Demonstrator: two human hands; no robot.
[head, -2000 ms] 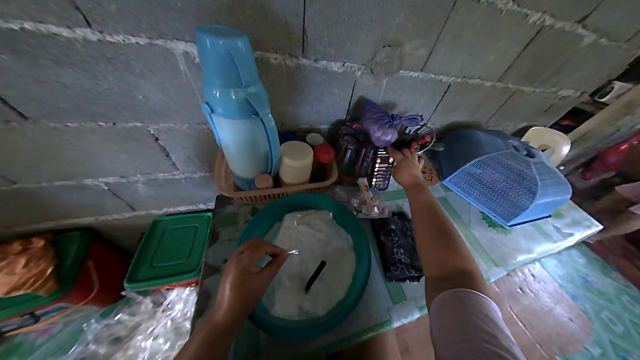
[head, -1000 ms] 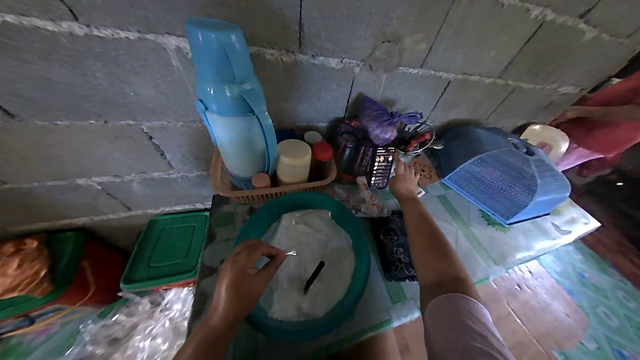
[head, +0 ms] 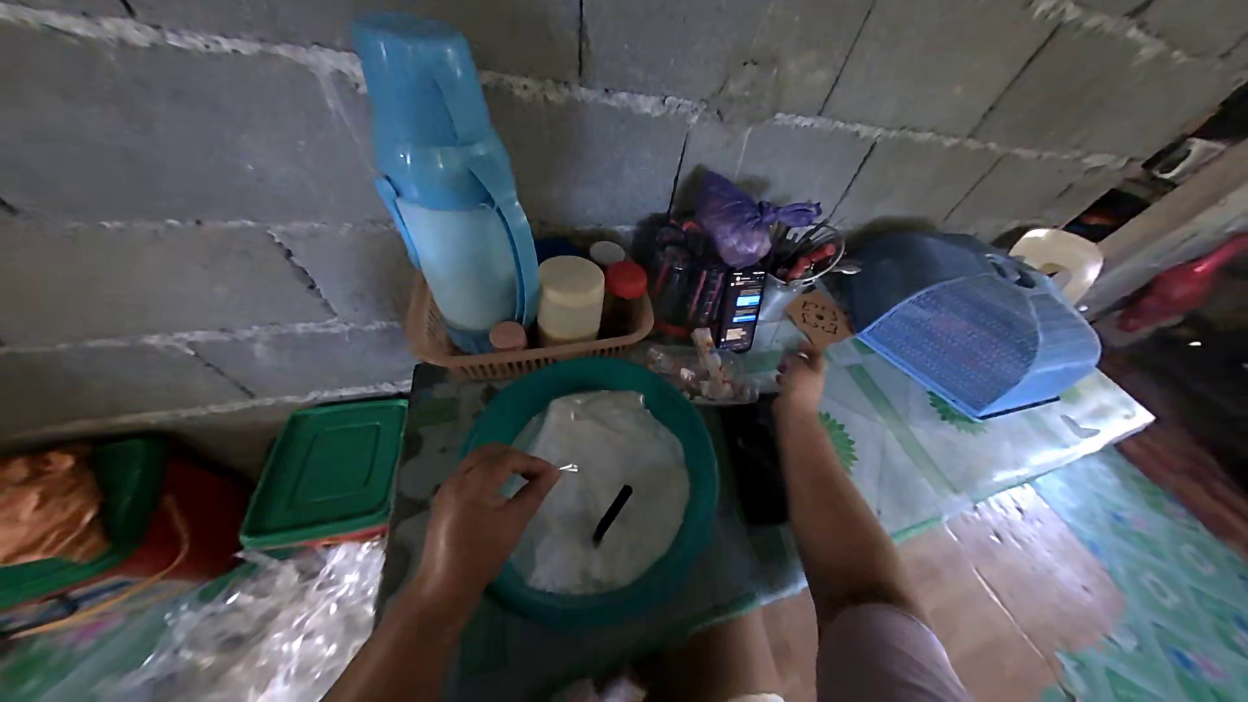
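Observation:
My left hand [head: 492, 512] is over the left side of a teal round basin [head: 704, 468], thumb and forefinger pinched on a small clear plastic piece [head: 568, 469]. In the basin lie a white sheet or bag [head: 585, 439] and a thin black strip [head: 612, 515]. My right hand [head: 801, 375] is near the wall side of the table, just below a brown piece with dark marks [head: 817, 317]; whether its fingers hold anything is unclear. A lit phone [head: 742, 310] stands upright left of it. Beneath the right wrist lies a black plastic bag [head: 754, 463].
A blue thermos jug [head: 453, 195] and lidded jars [head: 571, 297] stand in a brown basket [head: 526, 363]. A purple bag [head: 736, 219], a container of utensils [head: 804, 258] and a blue plastic cover [head: 975, 317] are along the wall. A green-lidded container [head: 325, 473] is left, beside clear plastic bags [head: 278, 614].
My right hand has moved back from beside the phone and utensils toward the table's front. The left hand stays over the basin. A person in red at the far right has moved mostly out of view.

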